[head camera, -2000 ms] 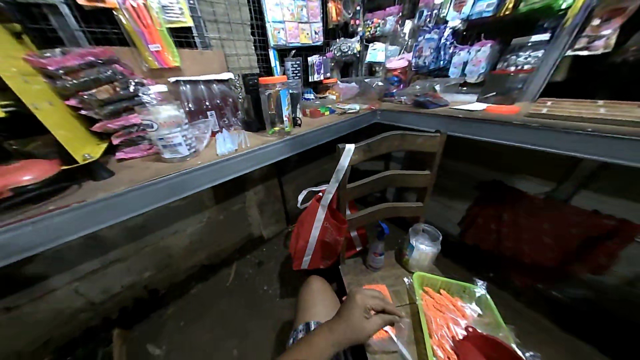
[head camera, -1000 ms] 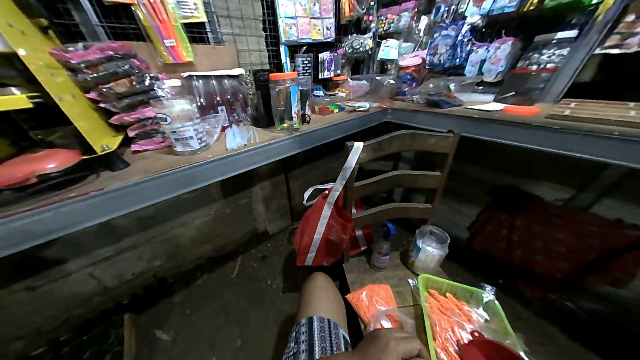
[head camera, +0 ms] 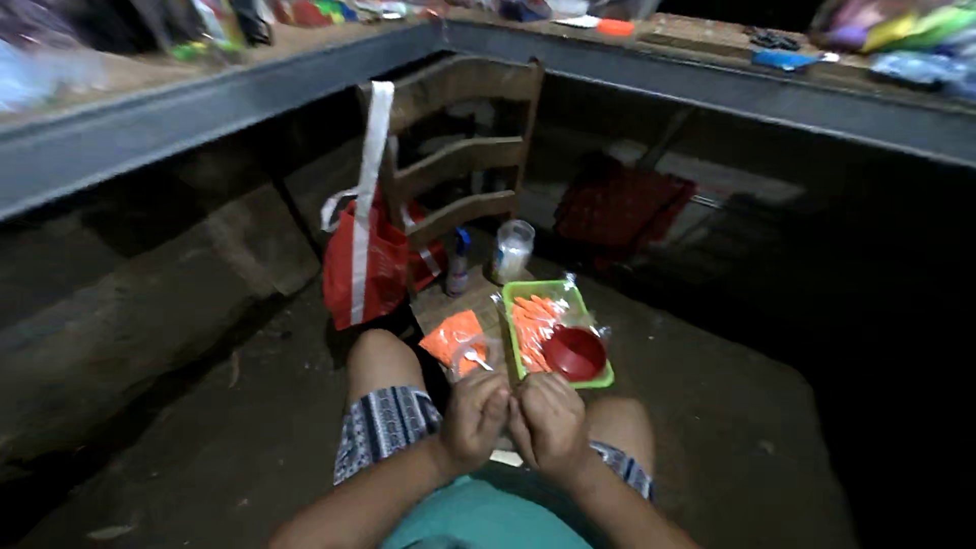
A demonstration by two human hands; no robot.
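Observation:
My left hand [head camera: 474, 418] and my right hand [head camera: 550, 421] are close together above my lap, their fingers curled; what lies between them is too small or hidden to tell. Just beyond my left hand, a clear round container with a white spoon [head camera: 478, 358] stands against a bag of orange material [head camera: 451, 335]. To the right, a green plastic tray [head camera: 602, 379] holds orange filled plastic packets [head camera: 531, 320] and a red bowl [head camera: 576, 353]. These things rest on the seat of a wooden chair [head camera: 465, 164].
A spray bottle [head camera: 457, 267] and a clear plastic jar [head camera: 512, 252] stand at the back of the seat. A red bag with white straps [head camera: 366, 263] hangs from the chair. Metal-edged counters [head camera: 191, 103] run behind, carrying goods.
The view has tilted down. Both hands are now together near my lap; earlier only one hand showed, by the orange bag, at first with a white utensil.

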